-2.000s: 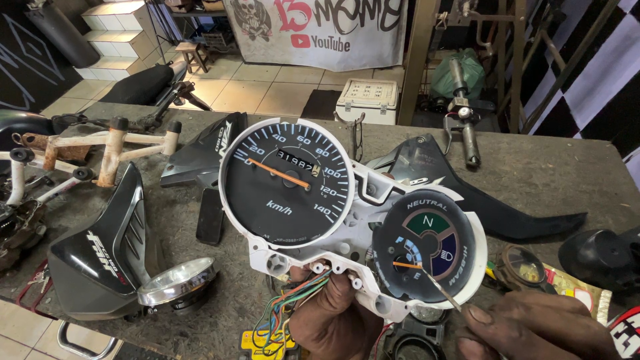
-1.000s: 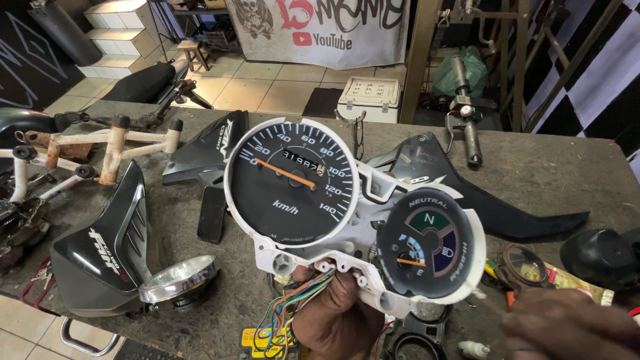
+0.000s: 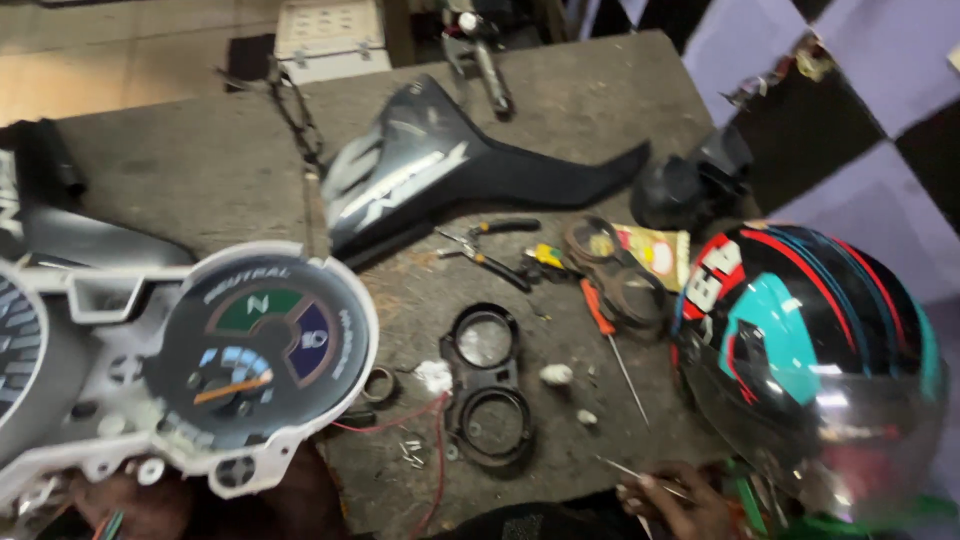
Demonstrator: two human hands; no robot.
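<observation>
A motorcycle instrument cluster in a white housing (image 3: 112,289) fills the left of the view, its fuel gauge (image 3: 259,352) facing me and its speedometer cut off by the frame's edge. Beneath it my left hand (image 3: 142,499) grips the cluster from below, with thin wires beside the fingers; most of that hand is hidden. At lower right my right hand (image 3: 682,502) holds a thin metal tool (image 3: 637,474), its tip over the bench. Between the hands lies a black twin-ring gauge cover (image 3: 487,382).
A helmet (image 3: 817,322) stands at the right, close to my right hand. On the workbench (image 3: 600,97) lie a dark fairing panel (image 3: 442,157), pliers (image 3: 487,251), a screwdriver (image 3: 611,330), a worn gauge cover (image 3: 622,281), small screws (image 3: 411,452) and a red wire (image 3: 439,472).
The view has swung right and down, bringing in the helmet. My right hand has moved away from the fuel gauge, where the thin tool's tip was two seconds ago.
</observation>
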